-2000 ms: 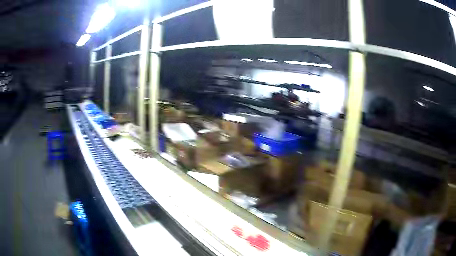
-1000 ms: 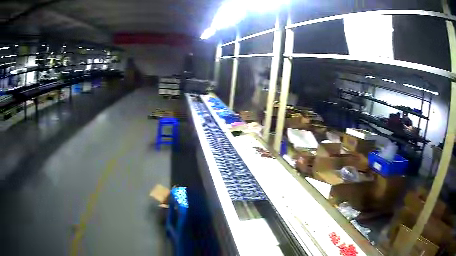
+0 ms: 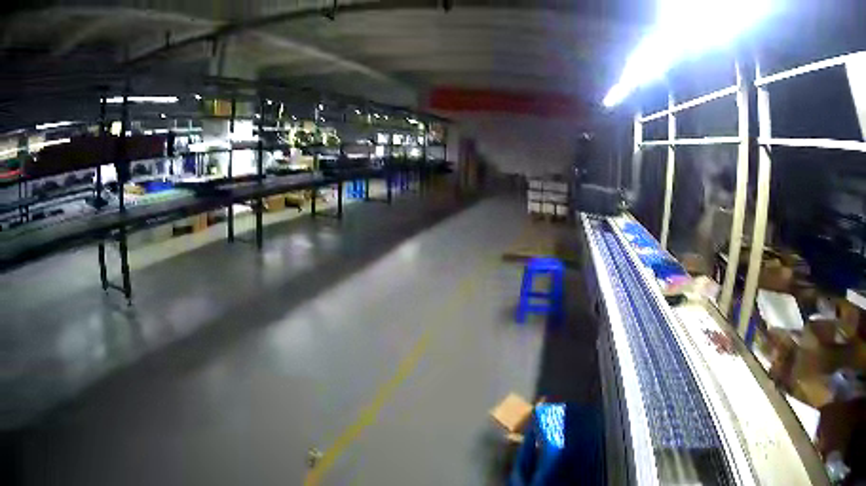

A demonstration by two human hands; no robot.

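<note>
Neither of my hands is in the picture. The long assembly line (image 3: 608,380) runs away from me on the right. Dark blue circuit board panels (image 3: 655,356) lie along its track, with a dark gap at their near end. Small dark reddish parts (image 3: 719,342) lie on the white shelf (image 3: 740,380) beside the track. Bright blue components (image 3: 649,252) are piled farther along. The picture is slightly blurred, so single parts cannot be made out.
A blue plastic stool (image 3: 541,289) stands in the aisle. A nearer blue stool or seat (image 3: 555,437) and a brown carton (image 3: 513,412) are at the bottom. Cream posts (image 3: 749,199) and cartons (image 3: 781,310) are on the right. Another long line (image 3: 218,190) runs on the left.
The view has swung left. The assembly line has shifted to the right side of the picture, and the bright red pile has left it. More of the aisle and the left line show.
</note>
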